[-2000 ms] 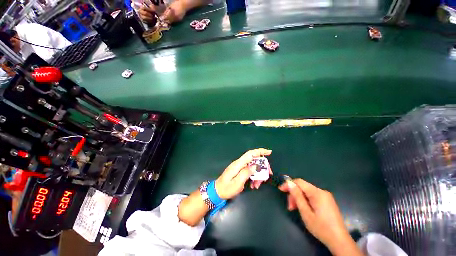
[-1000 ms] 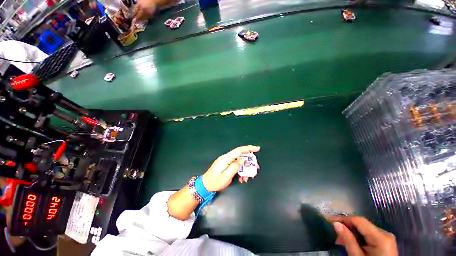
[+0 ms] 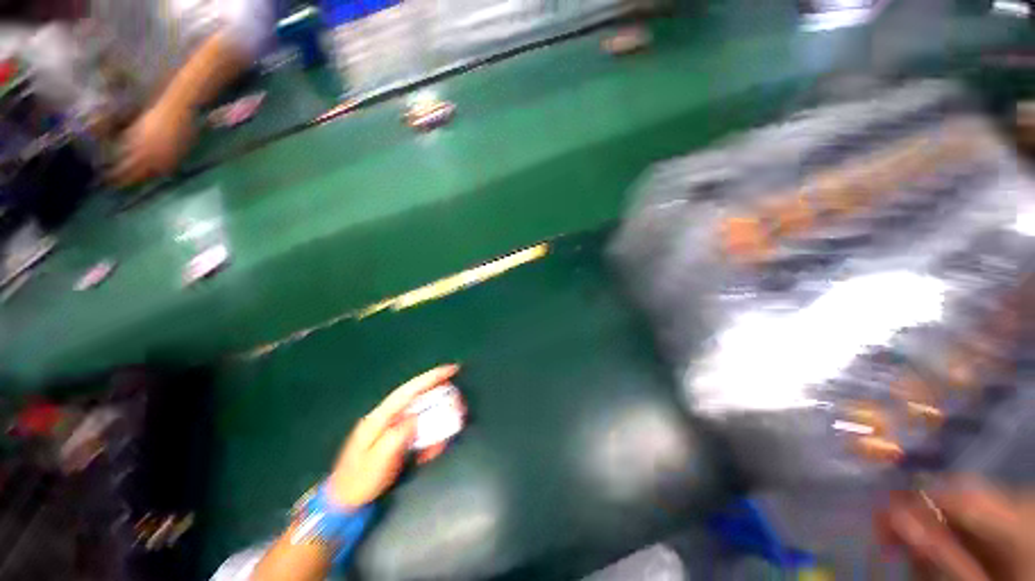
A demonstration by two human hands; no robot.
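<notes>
My left hand (image 3: 380,445), with a blue band at the wrist, holds a small white housing (image 3: 436,418) above the dark green bench. The housing is blurred, so its inner parts cannot be made out. My right hand (image 3: 965,528) is at the bottom right edge, partly cut off and strongly blurred, just below the clear blister trays. I cannot tell whether it holds anything.
A stack of clear blister trays (image 3: 670,244) with orange strips stands at right. The black fixture (image 3: 176,454) is at lower left. Several small units, one a pale unit (image 3: 205,264), lie on the green belt (image 3: 341,227). Another person's arm (image 3: 170,131) reaches in at upper left.
The view has swung to the right, bringing more of the trays in and leaving most of the fixture out. My right hand has moved further right, beside the trays. My left hand keeps the housing.
</notes>
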